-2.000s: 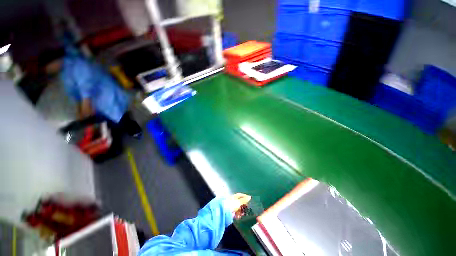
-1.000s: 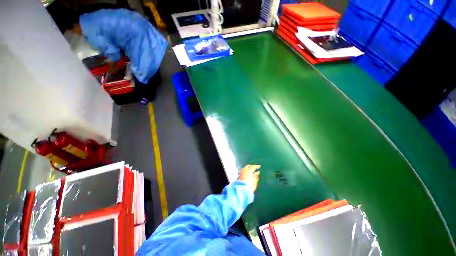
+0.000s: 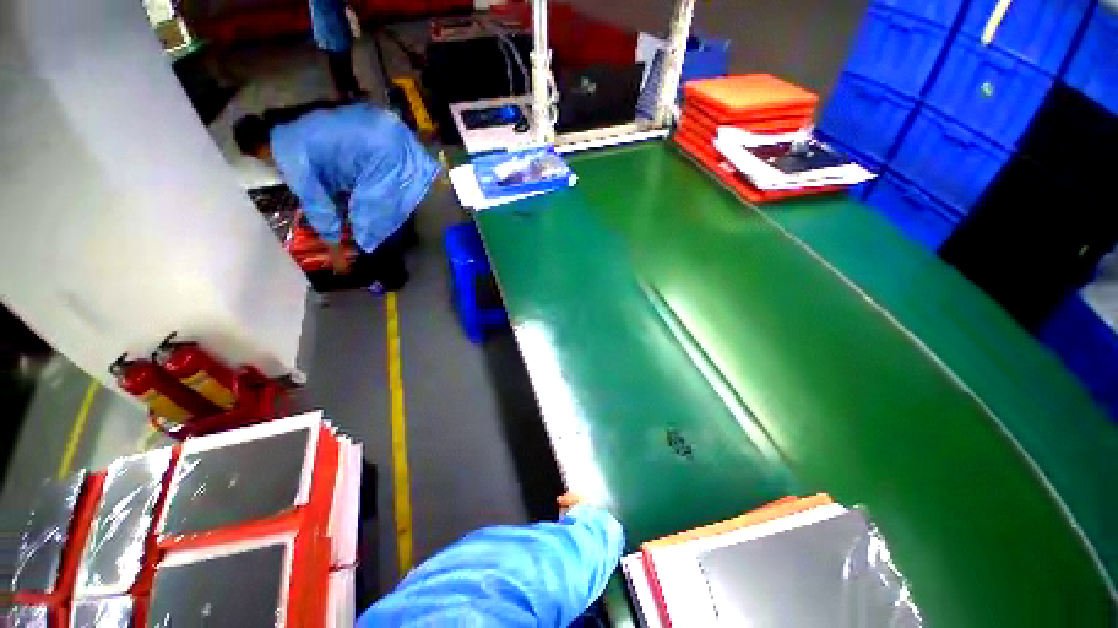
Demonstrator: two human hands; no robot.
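A closed grey laptop [image 3: 797,570] lies at the bottom right on the green bench, with shiny clear film at its right side. White sheets and a red-orange foam tray [image 3: 736,523] show beneath and behind it. My left hand [image 3: 570,501] is at the bench's left edge, left of the laptop and not touching it. Only a small part of the hand shows past the light blue sleeve; its fingers are mostly hidden. My right hand is not in view.
Stacked laptops in red and white trays [image 3: 235,478] stand bottom left. Fire extinguishers [image 3: 196,374] stand by a white pillar. A person in blue [image 3: 356,178] bends over trays. Orange trays [image 3: 745,104], a blue box [image 3: 521,172], a blue stool [image 3: 471,280] and blue crates [image 3: 950,92] stand farther off.
My left hand has moved back from over the bench top to its left edge, and less of it shows. The person in blue has shifted slightly. The laptop stays in place.
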